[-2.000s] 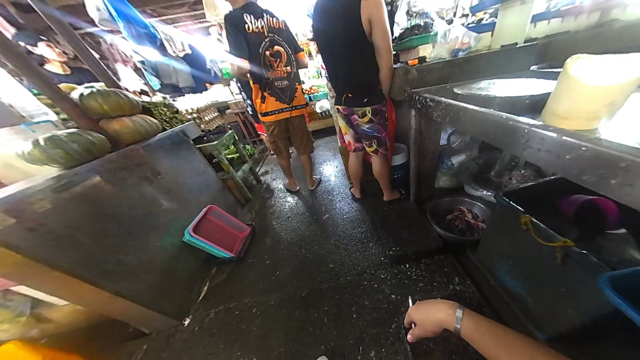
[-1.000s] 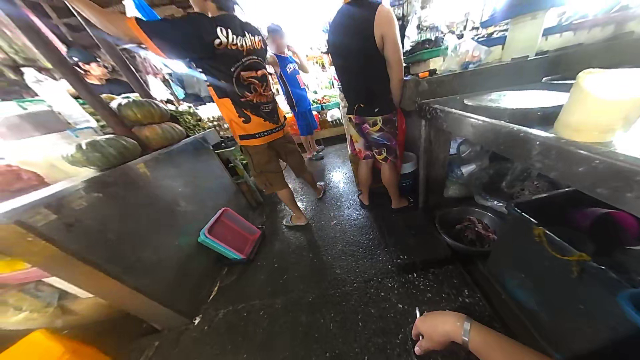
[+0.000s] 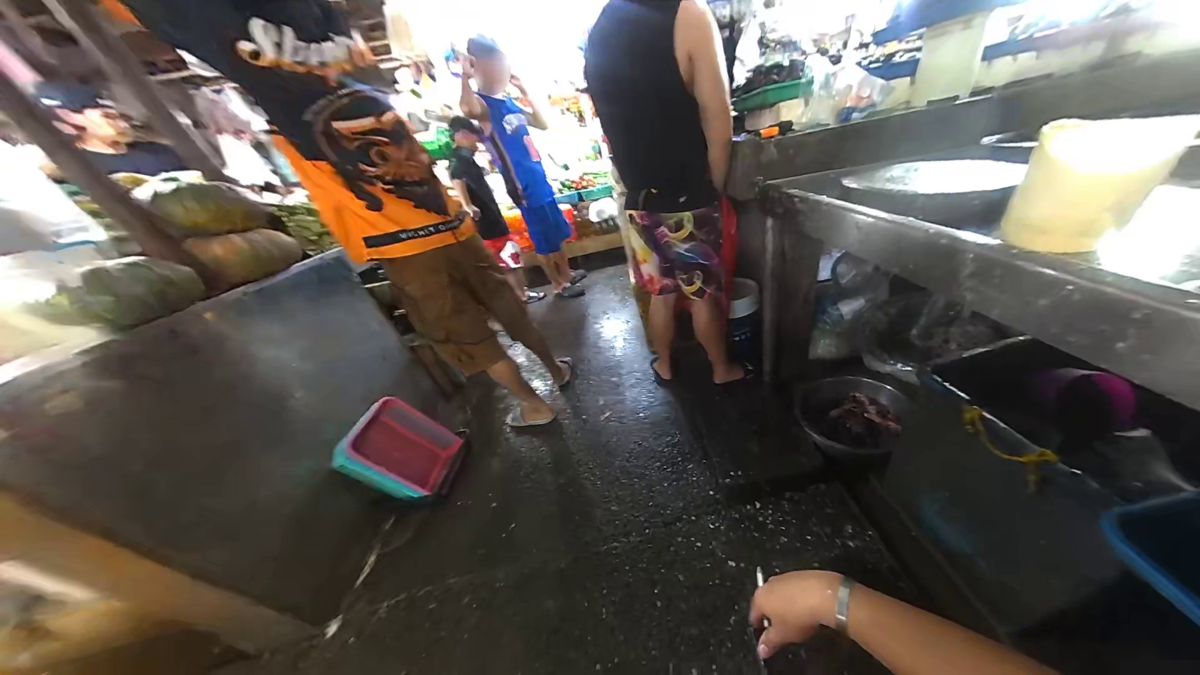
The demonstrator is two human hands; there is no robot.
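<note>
My right hand (image 3: 797, 609) reaches in from the lower right, a metal band on its wrist, over the wet dark floor. Its fingers are closed on a thin white-tipped stick-like object (image 3: 760, 577), whose kind I cannot tell; part of it is hidden by the fingers. Nearest to the hand on the right is a dark box with a yellow rope (image 3: 1008, 450). Beyond the hand, a dark basin (image 3: 848, 455) with dark reddish contents stands on the floor. My left hand is out of view.
Stacked red and teal plastic trays (image 3: 398, 450) lean by the left counter (image 3: 197, 412), which bears squashes (image 3: 141, 291). A person in an orange and black shirt (image 3: 375, 169) and one in a black sleeveless top (image 3: 652, 103) stand ahead. On the right counter (image 3: 937, 225) is a pale yellow container (image 3: 1069, 187).
The person in the orange and black shirt has come nearer on the left. A person in blue, not seen in the oldest frame, stands farther back. My right hand still holds the thin object.
</note>
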